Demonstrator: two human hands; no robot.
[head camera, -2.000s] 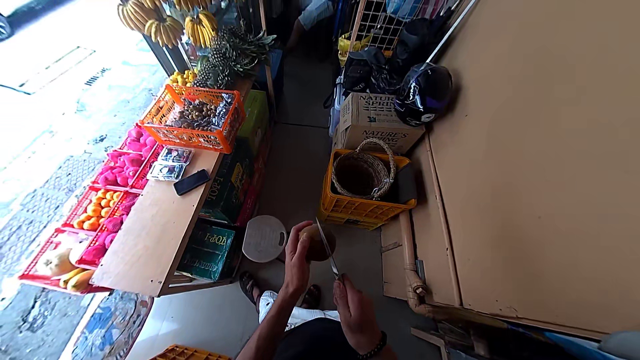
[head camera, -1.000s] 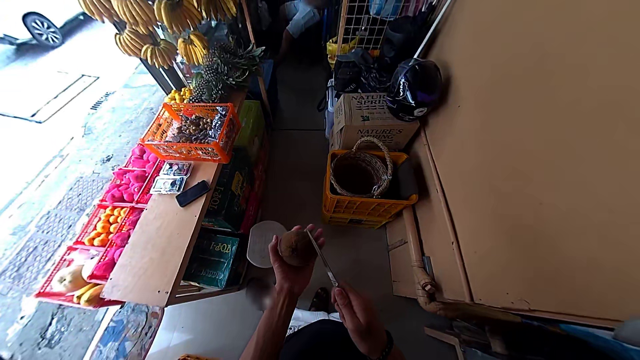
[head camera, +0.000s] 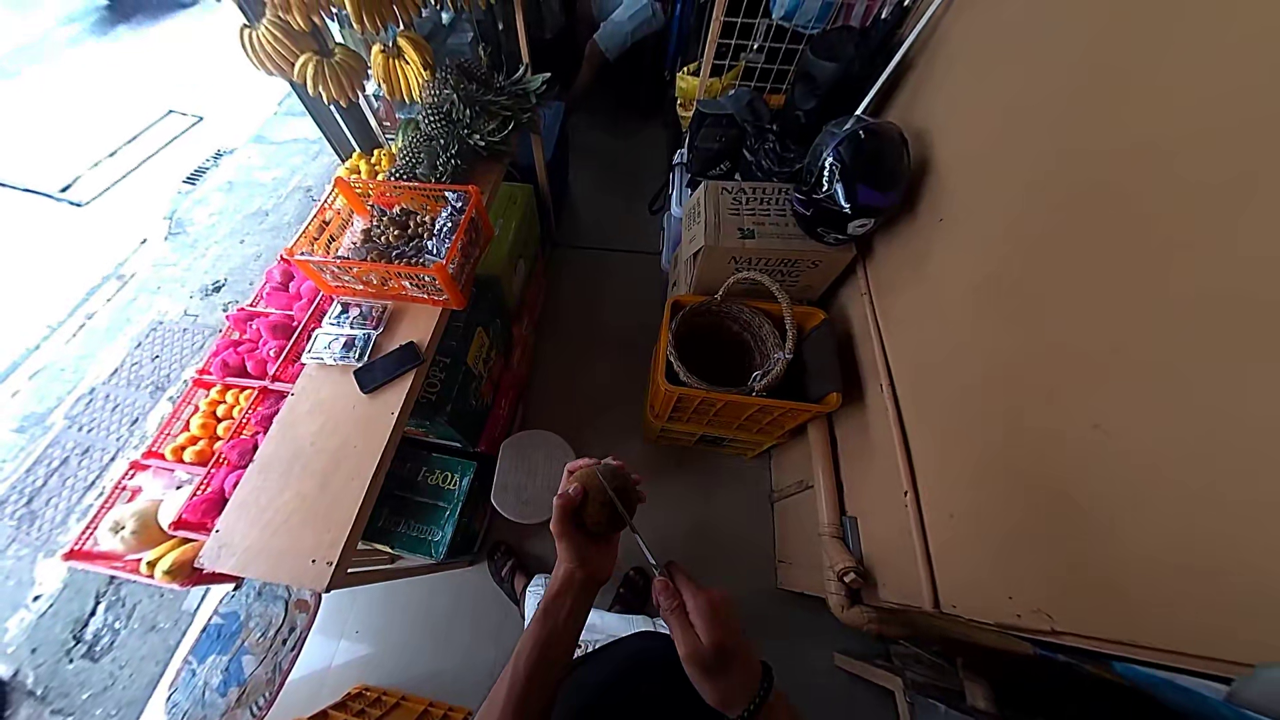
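Observation:
A round brown fruit (head camera: 598, 500), its kind unclear, rests in my left hand (head camera: 585, 535), whose fingers curl around its sides and far edge. My right hand (head camera: 705, 632) grips the handle of a thin-bladed knife (head camera: 636, 535). The blade slants up and left from my fist, with its forward part lying against the fruit's surface. Both hands are above the floor, just in front of my lap. The knife's handle is mostly hidden by my fingers.
Left stands a wooden counter (head camera: 305, 470) with a black phone (head camera: 388, 367) and an orange crate (head camera: 465, 250) of small brown fruit. A round stool (head camera: 530, 470) is beside it. Ahead right, a yellow crate (head camera: 740, 415) holds a wicker basket (head camera: 690, 345). A brown wall panel (head camera: 1090, 400) rises at right.
The knife's blade, beside the fruit a second ago, now lies across it. My left hand was open-palmed under the fruit and now has its fingers curled around it.

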